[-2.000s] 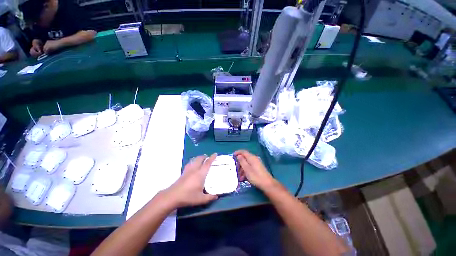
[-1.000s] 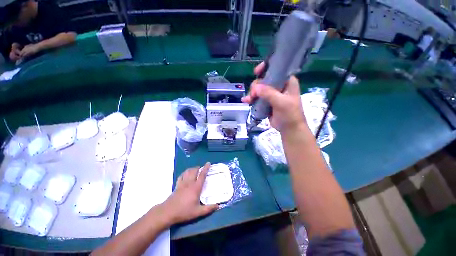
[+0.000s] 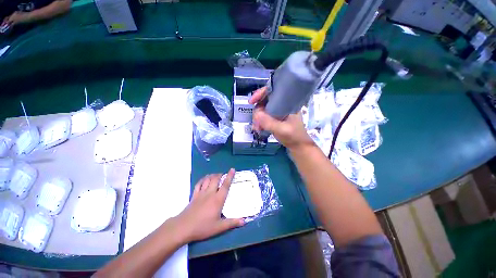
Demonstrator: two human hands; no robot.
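Observation:
A white housing (image 3: pixel 243 196) lies on a clear plastic bag (image 3: pixel 270 190) on the green bench in front of me. My left hand (image 3: pixel 209 206) rests at the housing's left side, thumb and index finger along its edge. My right hand (image 3: pixel 280 122) is closed around the lower part of the grey electric screwdriver (image 3: pixel 293 84). The driver is tilted, its lower end over the front of the screw feeder (image 3: pixel 247 111). The bit is hard to make out behind my fingers.
Assembled white housings (image 3: pixel 95 209) stand in rows on a cardboard sheet (image 3: pixel 70 174) at left. A white paper strip (image 3: pixel 157 163) lies beside it. A clear bag with dark contents (image 3: pixel 210 122) is left of the feeder. Bagged frames (image 3: pixel 353 130) and the black cord (image 3: pixel 356 106) are at right.
My right hand left the housing, took hold of the screwdriver, then lowered it to the feeder's front. My left hand stayed on the housing. The view has shifted.

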